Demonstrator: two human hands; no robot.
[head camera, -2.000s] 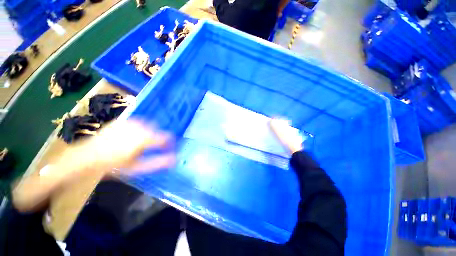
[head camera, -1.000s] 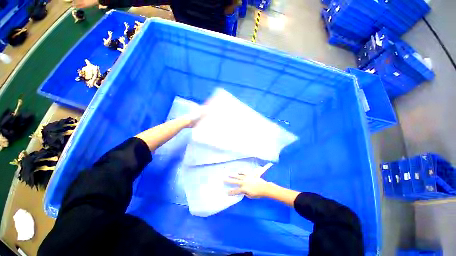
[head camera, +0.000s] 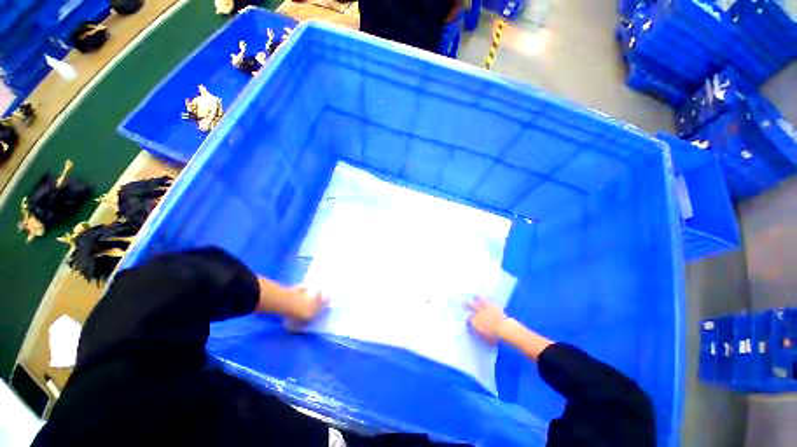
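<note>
White liner sheets (head camera: 406, 253) lie spread on the floor of the large blue crate (head camera: 559, 157), overlapping, with one edge slightly raised toward me. My left hand (head camera: 304, 306) is at the sheets' near left edge, a little blurred; whether it pinches the edge I cannot tell. My right hand (head camera: 486, 319) rests on the sheets near their right side, fingers apart, holding nothing that I can see.
A shallow blue tray (head camera: 166, 105) with beige and black pieces stands behind left. Black figure parts (head camera: 103, 249) lie on the tan bench beside the green conveyor (head camera: 87, 131). A white wad (head camera: 64, 340) and a phone (head camera: 29, 390) are at lower left. Blue crates (head camera: 743, 131) stand right.
The sheets, earlier lifted and folded over, now lie flatter across the crate floor. My left hand has moved down to their near edge; my right hand has moved to their right side.
</note>
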